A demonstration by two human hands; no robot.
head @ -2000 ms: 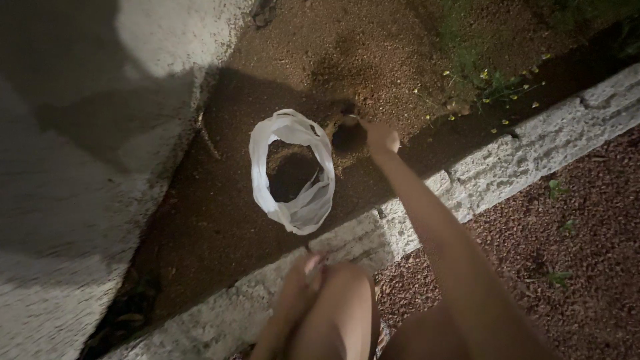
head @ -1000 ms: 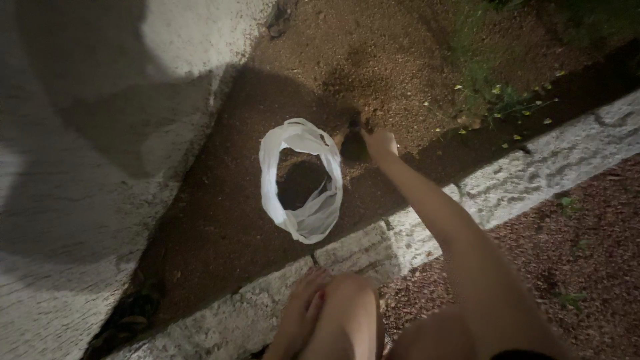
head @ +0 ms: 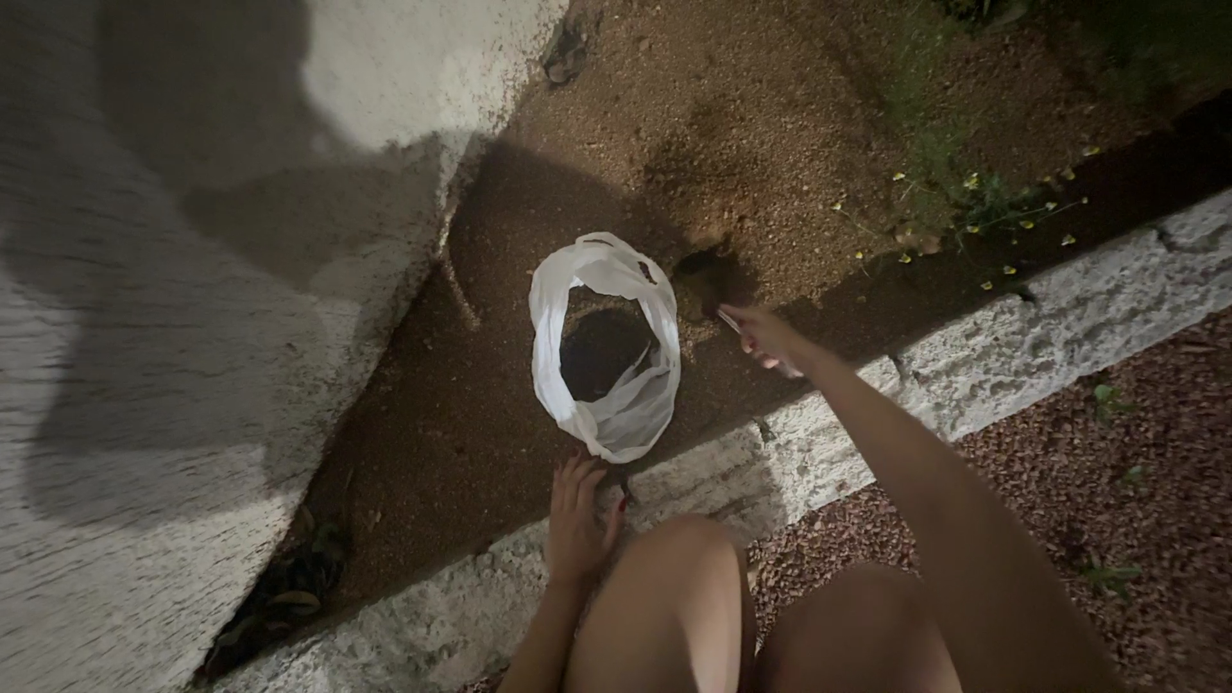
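A white plastic bag (head: 662,385) stands with its mouth spread wide on the brown soil, and dark soil (head: 602,351) shows inside it. Just right of the bag is a dark hole (head: 710,277) in the ground. My right hand (head: 770,342) is closed around the handle of a small tool (head: 729,320), whose far end is lost in the shadow at the hole; its kind cannot be told. At the bag's near edge, my left hand (head: 580,510) reaches over the stone border with fingers extended and holds nothing. Whether its fingertips touch the bag is unclear.
A rough white wall (head: 221,289) rises on the left. A pale stone border (head: 962,356) runs diagonally between the soil and reddish gravel (head: 1020,500). Small yellow-flowered plants (head: 991,207) grow at the upper right, and dry leaves (head: 294,599) lie in the lower left corner.
My left hand has moved forward from beside my knee to the near edge of the bag. My right hand has drawn back slightly from the hole toward the stone border.
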